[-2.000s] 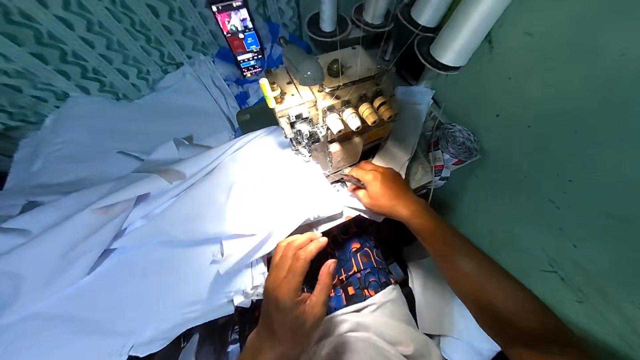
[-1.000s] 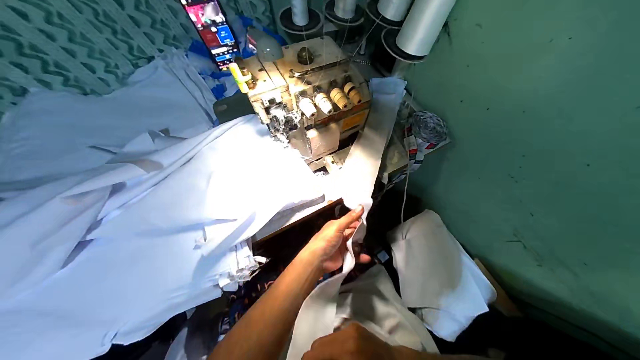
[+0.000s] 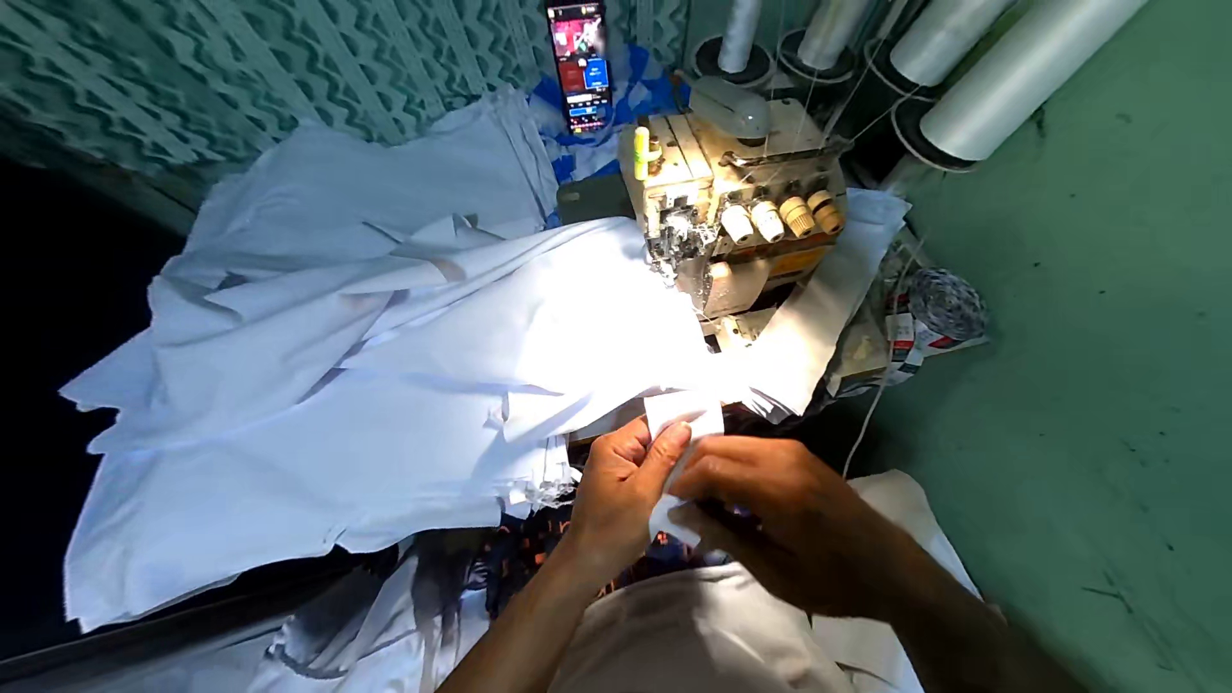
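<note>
My left hand (image 3: 626, 481) grips a narrow white fabric strip (image 3: 685, 414) between thumb and fingers, just in front of the overlock sewing machine (image 3: 741, 183). Close against it on the right, my right hand (image 3: 789, 520) has its fingers bent at the same strip; its fingertips are partly hidden, so its hold cannot be told. A large pile of white fabric (image 3: 385, 385) spreads left of the machine, its right end brightly lit beside the needle area. More white strips (image 3: 818, 318) lie along the machine's right side.
Thread cones (image 3: 972, 106) stand behind the machine at the green wall (image 3: 1107, 385). A lit phone (image 3: 580, 67) is upright behind the fabric. A tangled grey bundle (image 3: 946, 303) lies by the wall. White cloth (image 3: 905, 510) hangs at the lower right, and a thin cord runs down above it.
Both hands have come together at a strip in front of the machine. One second ago my left hand held a long strip and my right hand was lower, near my lap.
</note>
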